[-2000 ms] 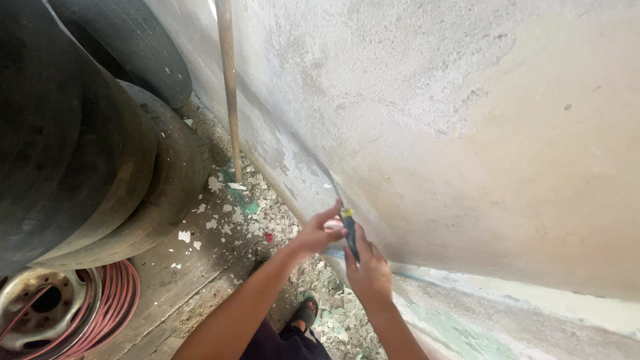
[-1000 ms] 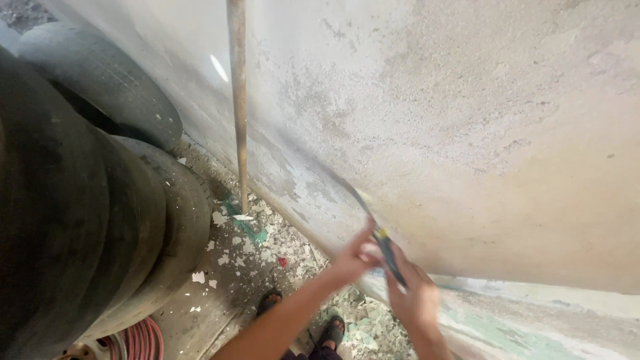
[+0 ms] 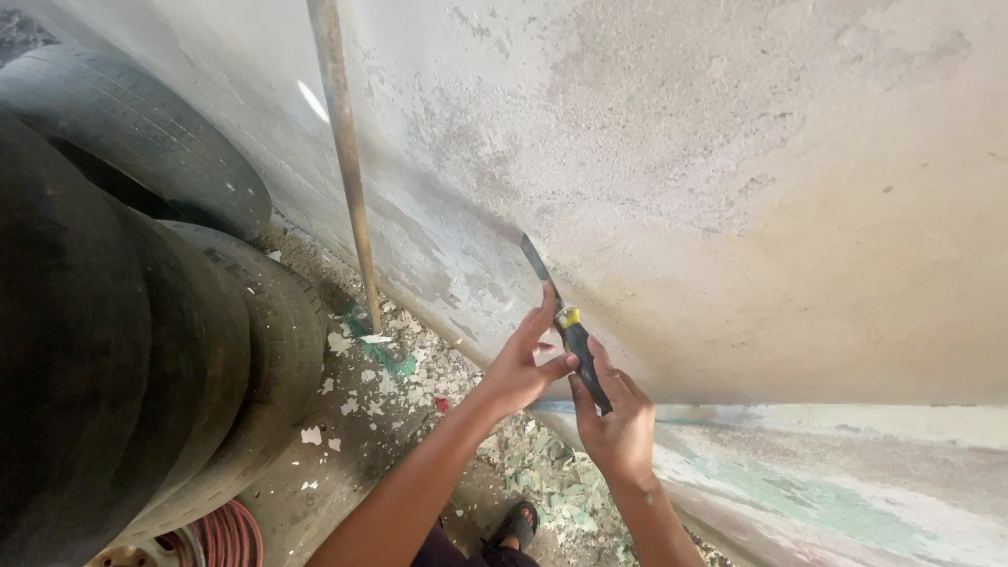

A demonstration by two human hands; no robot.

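Between my two hands is a scraper [image 3: 583,354] with a dark handle, a yellow collar and a narrow metal blade that points up and left, close to the wall. My right hand [image 3: 618,417] grips the lower part of the handle. The fingers of my left hand [image 3: 526,362] are around the collar and the base of the blade, with the thumb on the handle. The plastered wall [image 3: 709,260] has rough, worn patches; whether the blade tip touches it, I cannot tell.
Stacked tires [image 3: 197,362] stand at the left, with a wheel rim and a coiled red hose [image 3: 228,535] below. A green broom [image 3: 386,350] leans on the wall by its wooden handle [image 3: 346,157]. Paint flakes [image 3: 551,480] cover the floor along the wall, near a sandaled foot [image 3: 516,524].
Both hands and the scraper have shifted along the wall with small movements, and the grip on the tool continues. The view has moved somewhat.
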